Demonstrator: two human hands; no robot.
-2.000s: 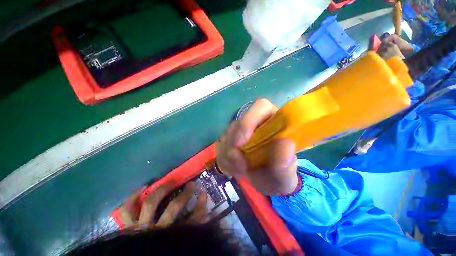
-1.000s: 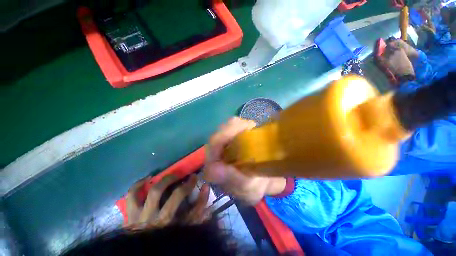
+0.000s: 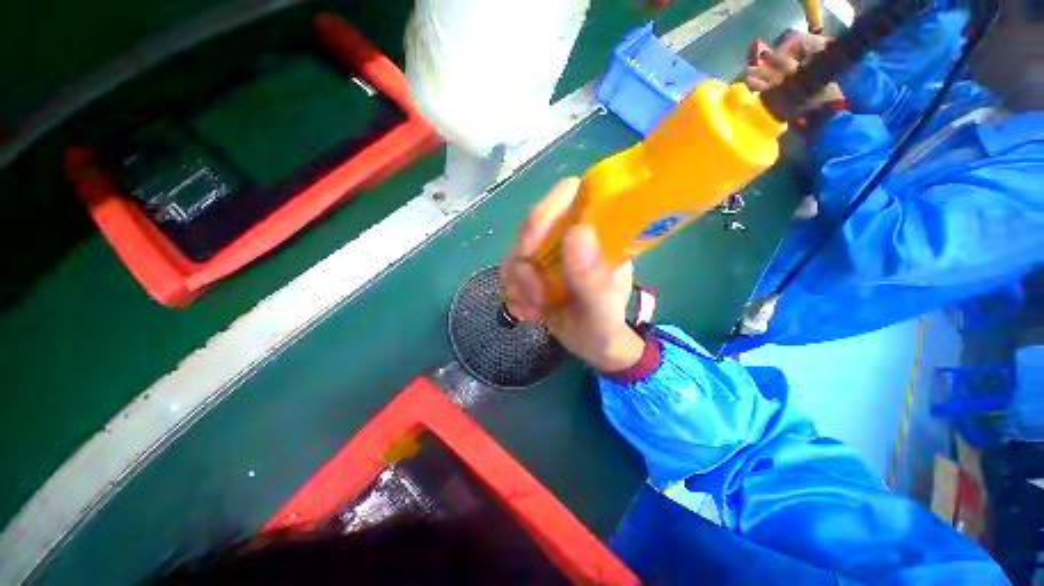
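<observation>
My right hand is closed around the yellow-orange electric screwdriver, whose nose points down at the round screw dish. The dish is dark-rimmed with a grey speckled inside and lies flat on the green bench. The red tray lies at the bottom, cut off by the picture's edge, with the dark tablet assembly inside it. A bright, detailed patch shows at the assembly's upper end. The wearer's hair hides the lower left part of the tray. My left hand is not in view.
A whitish rail separates the bench from the conveyor, which carries another red-framed unit. A white wrapped post stands on the rail. A blue parts bin and loose small parts lie farther up. A neighbouring worker in blue sits at the right.
My right hand has lifted the screwdriver off the tablet assembly and brought its nose over the dish. My left hand has gone out of view. The view has shifted, showing more of the dish.
</observation>
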